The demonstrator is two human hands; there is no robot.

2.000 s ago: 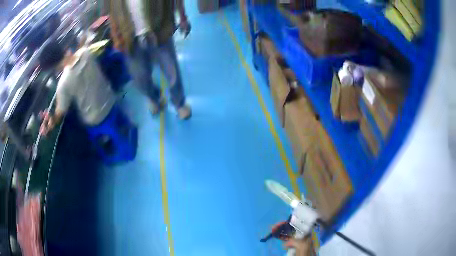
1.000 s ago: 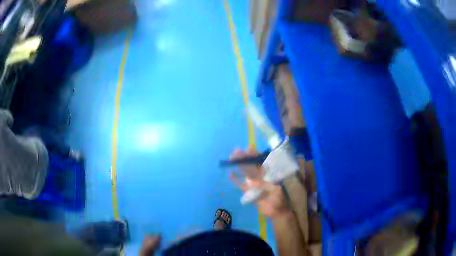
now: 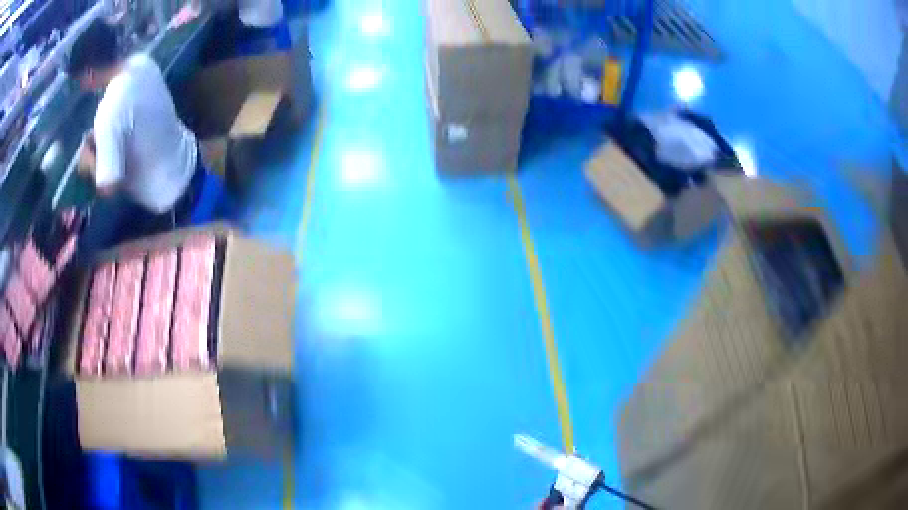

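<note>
A dispensing gun (image 3: 577, 480) with a grey-white body shows at the bottom edge, right of centre. Its clear syringe barrel (image 3: 539, 450) points up and to the left, and a dark rod runs out to the lower right. My right hand (image 3: 551, 501) is on the gun's handle, mostly cut off by the bottom edge; only a small part of it shows. My left hand is not in the picture.
An open carton (image 3: 149, 413) with rows of red-and-white pieces stands at left by the green bench. A seated person (image 3: 144, 134) is behind it. Stacked cartons (image 3: 478, 90) stand ahead, a large carton (image 3: 737, 349) at right, an open carton (image 3: 630, 189) beyond. Yellow lines mark the blue floor.
The view has moved along the aisle, from blue shelving at right to cartons on both sides. The gun is now lower in the picture, and my right hand is mostly cut off.
</note>
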